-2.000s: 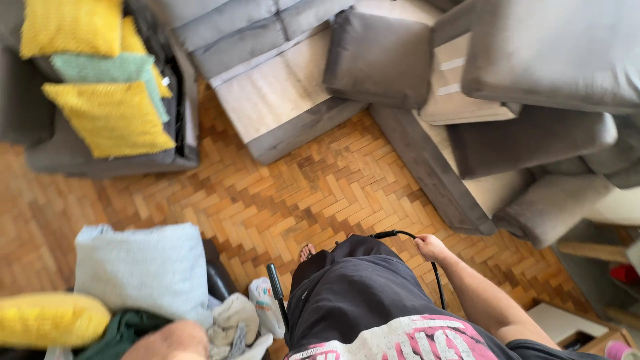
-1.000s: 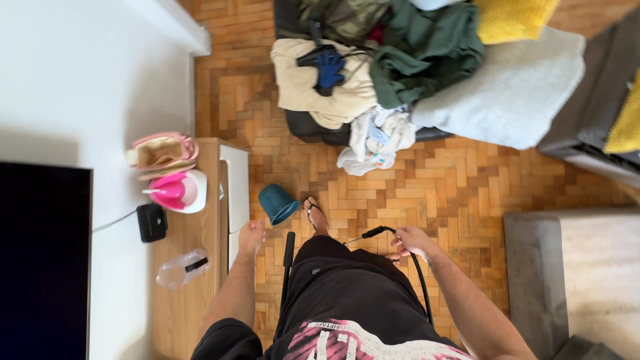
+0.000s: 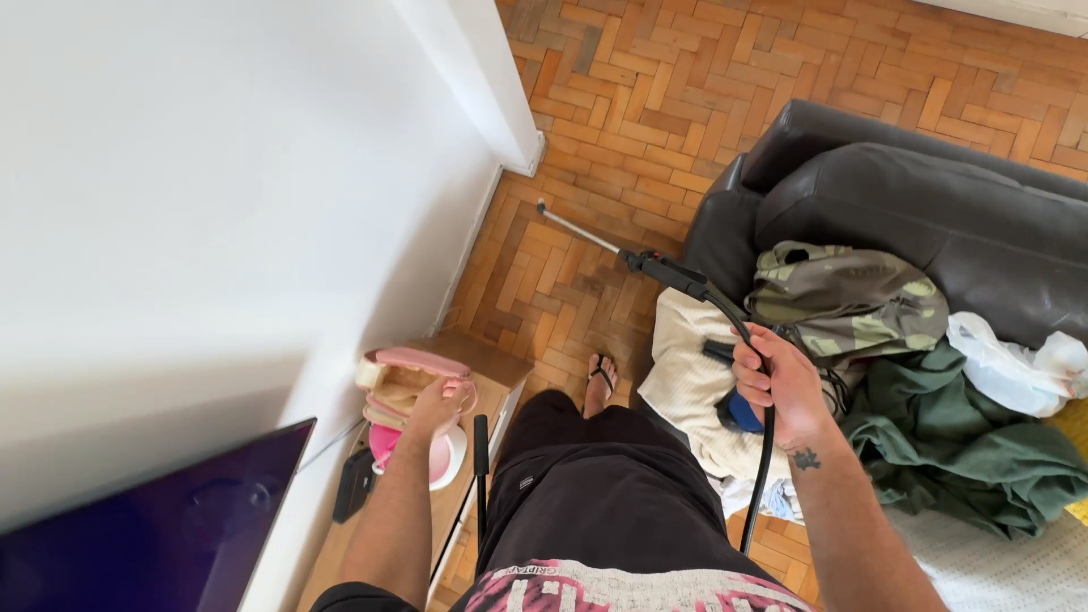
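Note:
My right hand [image 3: 778, 382] is closed around a black hose [image 3: 759, 476]. Above it, the hose joins a spray wand [image 3: 667, 272] with a black handle and a thin metal lance, whose tip points to the upper left over the floor. My left hand [image 3: 442, 408] is at a pink bag [image 3: 408, 382] on the wooden cabinet, its fingers on the bag's edge; how firmly they grip is hard to see. Below the bag, partly behind my left forearm, is a pink and white plastic item [image 3: 446, 459]. A black lever handle [image 3: 481, 446] stands upright beside my left leg.
At left are a television [image 3: 161, 518] and a black box [image 3: 354, 484] by the wall. A dark leather sofa [image 3: 918, 187] at right holds a camouflage bag [image 3: 850, 297], green cloth [image 3: 960, 442], cream cloth [image 3: 693, 340] and a white plastic bag [image 3: 1011, 365]. Parquet floor [image 3: 612, 170] lies ahead.
The view has swung far round to the left. My left hand has moved from beside the cabinet to the pink bag. My right hand has raised the hose, and the wand now shows over the floor.

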